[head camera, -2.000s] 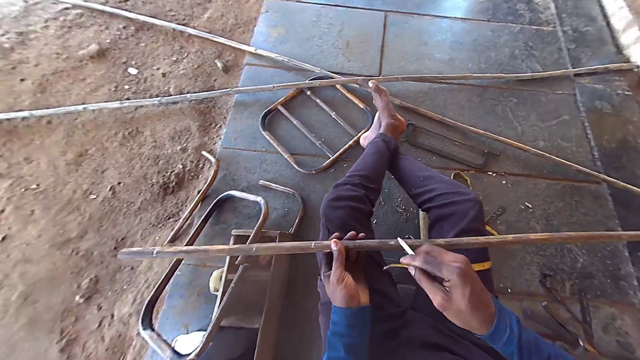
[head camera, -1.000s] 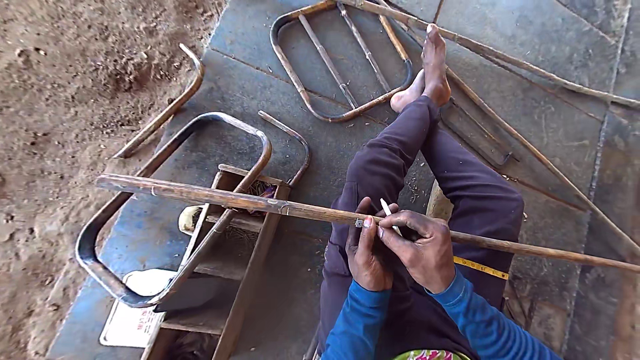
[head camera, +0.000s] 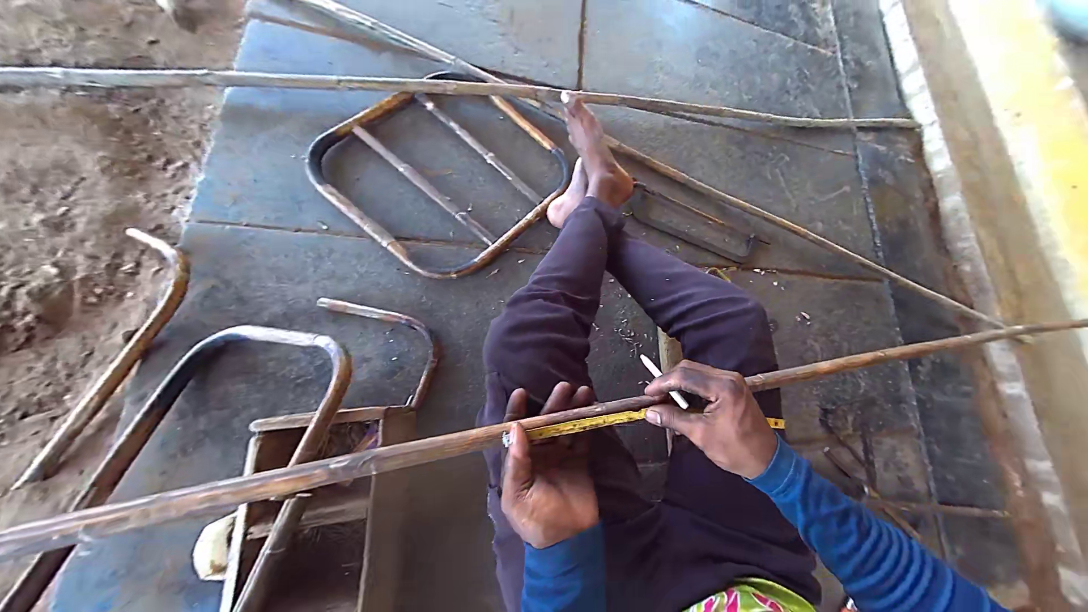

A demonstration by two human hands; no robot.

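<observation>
A long cane pole [head camera: 408, 455] lies across my lap, running from the lower left to the right edge. My left hand [head camera: 551, 484] is under the pole, its thumb at the metal end of a yellow measuring tape [head camera: 586, 422]. The tape stretches along the pole's near side to my right hand [head camera: 710, 412]. Between the fingers of my right hand is a white marking stick [head camera: 665, 381], and that hand also holds the tape against the pole.
A rounded cane frame with crossbars [head camera: 382, 234] lies beyond my knees, near my crossed feet. Two more poles [head camera: 731, 110] cross there. A hacksaw [head camera: 697, 229] lies right of my feet. Bent cane pieces [head camera: 340, 374] and a wooden toolbox [head camera: 387, 510] are at left.
My hands, close together one second ago, are now apart, with the yellow tape showing stretched between them along the pole. The view has shifted.
</observation>
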